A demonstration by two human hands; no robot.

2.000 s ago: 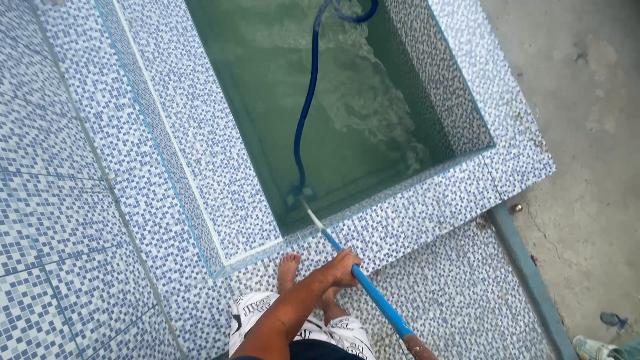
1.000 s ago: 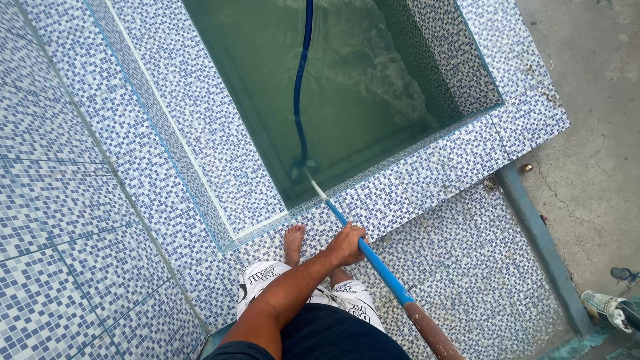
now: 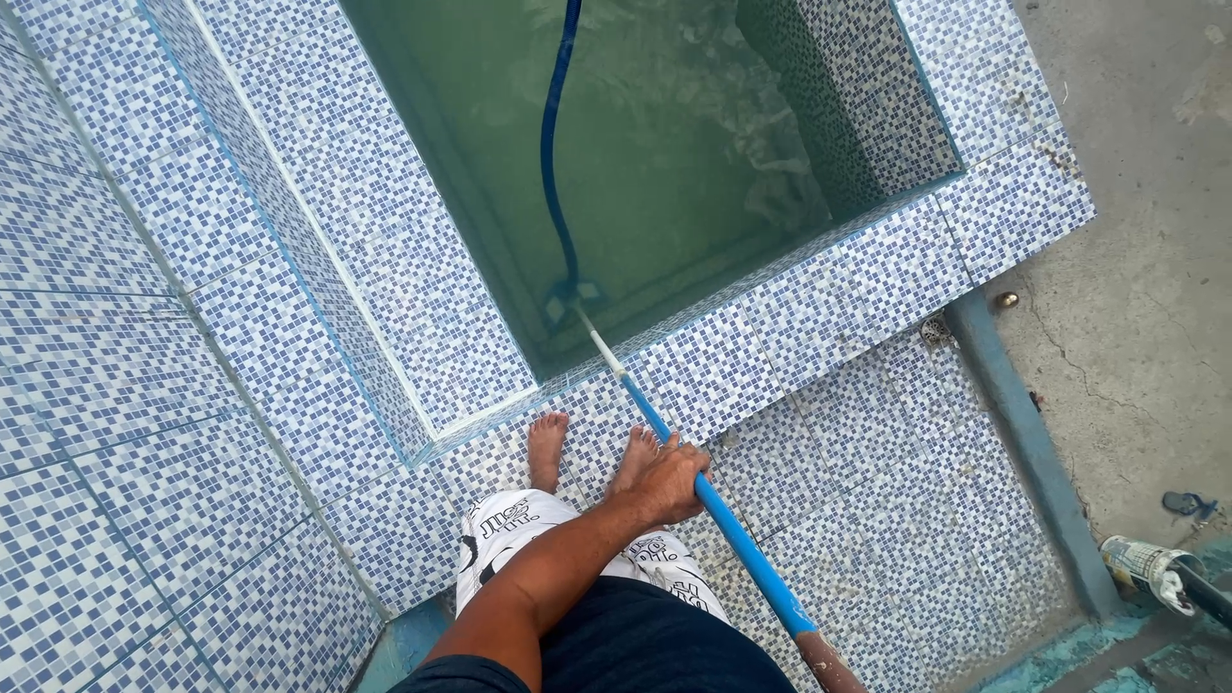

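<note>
My left hand (image 3: pixel 676 483) is closed around a long pole (image 3: pixel 736 539), blue along the middle, white toward the water and brown at its lower end. The pole slants over the tiled rim into the green water of a pool (image 3: pixel 654 183). At its far tip a pool vacuum head (image 3: pixel 574 295) shows dimly under water near the closest corner. A dark blue hose (image 3: pixel 549 144) runs from that head up past the top edge. My right hand is not in view.
My bare feet (image 3: pixel 547 448) stand on the mosaic-tiled rim (image 3: pixel 712 366). A lower tiled floor (image 3: pixel 866 500) lies to the right, edged by a blue-grey curb (image 3: pixel 1030 452). Beyond are concrete (image 3: pixel 1126 289), a flip-flop (image 3: pixel 1187 502) and a paint-smeared bucket (image 3: pixel 1145 568).
The view has shifted somewhat, and less of the hose shows at the top. My left hand stays closed on the pole, with the vacuum head still near the same pool corner.
</note>
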